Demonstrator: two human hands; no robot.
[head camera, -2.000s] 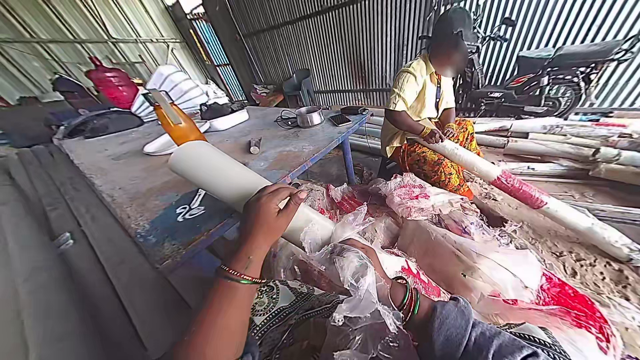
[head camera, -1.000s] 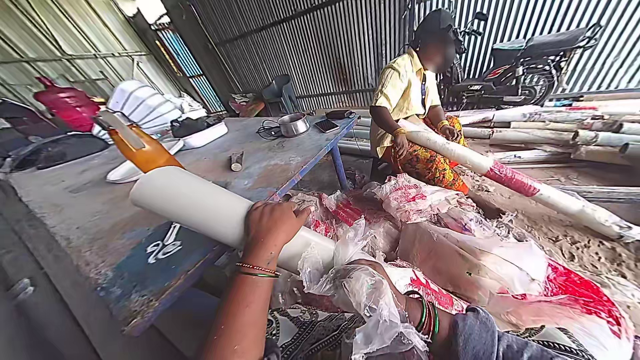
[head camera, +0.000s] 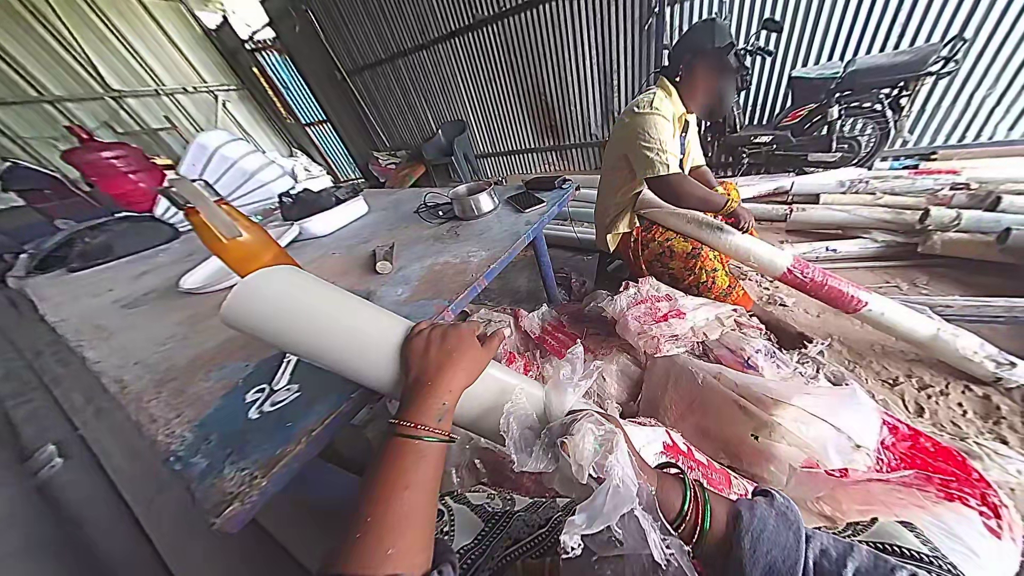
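A thick white plastic pipe (head camera: 320, 320) lies slantwise across the table edge, its closer end over my lap. My left hand (head camera: 448, 360) rests on top of it, fingers curled over the far side. Crumpled clear plastic film (head camera: 584, 448) is bunched around the pipe's lower end. My right hand (head camera: 600, 420) is at that film, mostly covered by it, so its fingers and grip cannot be made out. An orange bottle-like container with a flat handle (head camera: 232, 236) is just beyond the pipe's upper end. Red-printed plastic wrapping (head camera: 720, 416) heaps up beside my right arm.
The worn table (head camera: 120, 320) bears a metal pot (head camera: 474, 200), a phone (head camera: 526, 201), a short cylindrical piece (head camera: 384, 258) and a white tray (head camera: 332, 216). A seated person (head camera: 652, 160) holds a long wrapped pipe (head camera: 832, 288). Behind are stacked pipes (head camera: 856, 218) and a motorcycle (head camera: 832, 112).
The pipe's upper end has come down and left over the table since two seconds ago, my left hand still on it. The view has turned slightly.
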